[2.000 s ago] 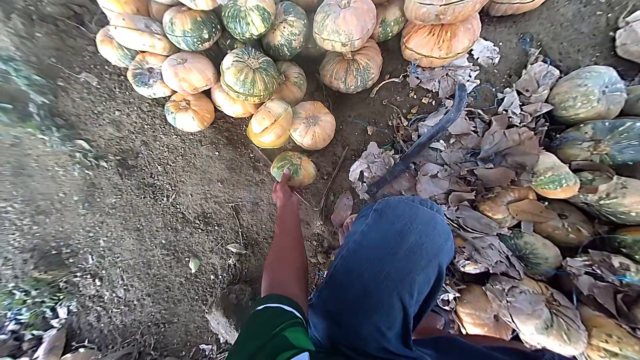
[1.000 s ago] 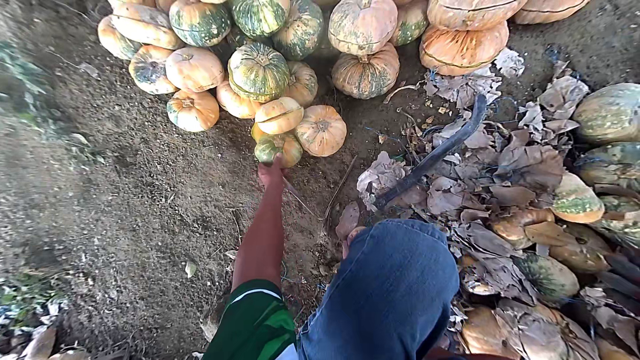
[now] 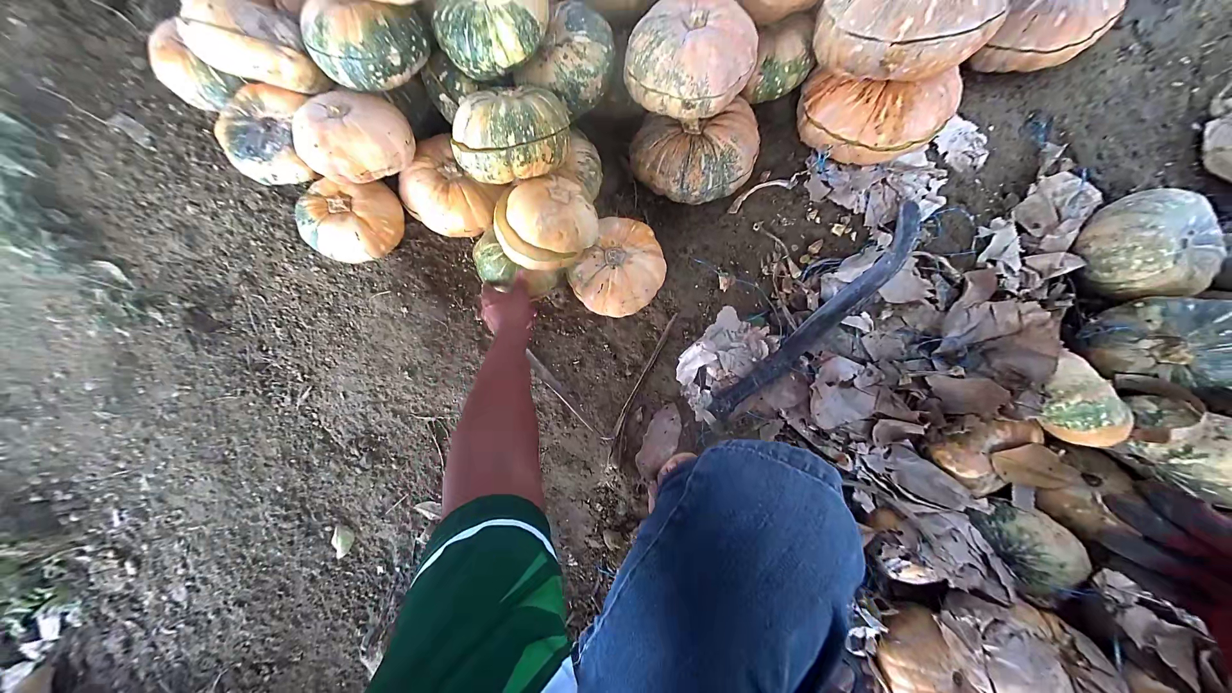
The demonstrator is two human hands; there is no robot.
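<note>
My left hand (image 3: 508, 306), at the end of a green-sleeved arm, grips the near side of a small green and yellow pumpkin (image 3: 493, 262). Its fingers are partly hidden against the skin of the fruit. Directly behind and partly over that pumpkin sits a pale orange one (image 3: 551, 217). A ribbed orange pumpkin (image 3: 618, 268) lies just to the right, on the soil. My right hand is not seen; whether the dark reddish blur at the lower right edge is part of an arm, I cannot tell.
Many stacked pumpkins (image 3: 688, 58) fill the top. Dry leaves (image 3: 1001, 327) cover the ground at right, with a dark curved strip (image 3: 818, 322) across them and more pumpkins (image 3: 1150, 241) beyond. My jeans-clad knee (image 3: 741, 568) is at bottom centre. Thin sticks (image 3: 645, 375) lie on the soil.
Two seconds ago the green and yellow pumpkin lay nearer me, in front of the pile; my left hand has moved forward with it, and it now rests against the other pumpkins.
</note>
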